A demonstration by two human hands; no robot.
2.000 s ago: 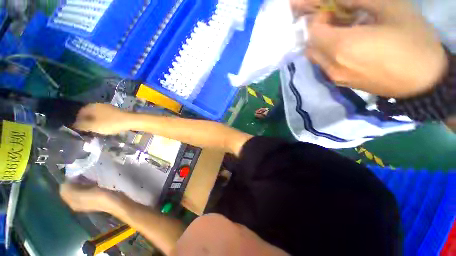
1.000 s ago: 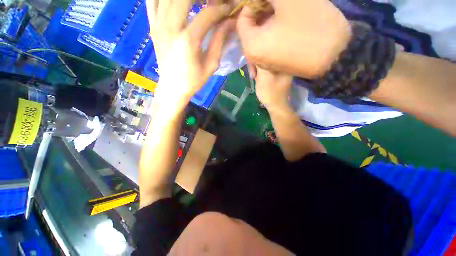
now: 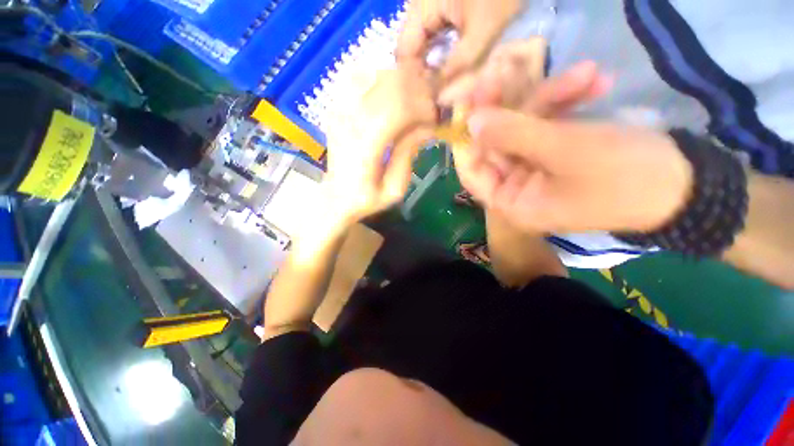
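My left hand [image 3: 374, 157] reaches up beside the blue tray, with its curled fingers close to a thin yellow band [image 3: 453, 132]. Another person's hand [image 3: 557, 165] with a dark bead bracelet pinches the band. I cannot tell whether my fingers hold it too. My right forearm [image 3: 522, 254] rises behind that hand. My right hand [image 3: 521, 74] is mostly covered and blurred among overlapping fingers, so its grip is unclear. A small shiny piece [image 3: 441, 48] shows between fingers at the top; whose fingers is unclear.
The machine head [image 3: 43, 131] with a yellow label is at left. A white wipe [image 3: 165, 202] lies by the metal table [image 3: 213, 253]. A blue tray [image 3: 300, 65] of white parts is above. Yellow-black bars [image 3: 187, 327], a cardboard flap [image 3: 353, 270] and blue trays [image 3: 749, 383] stand around.
Both my hands have left the machine for the other person's hands. The bracelet hand has moved lower. The white wipe once held at the top is no longer seen there.
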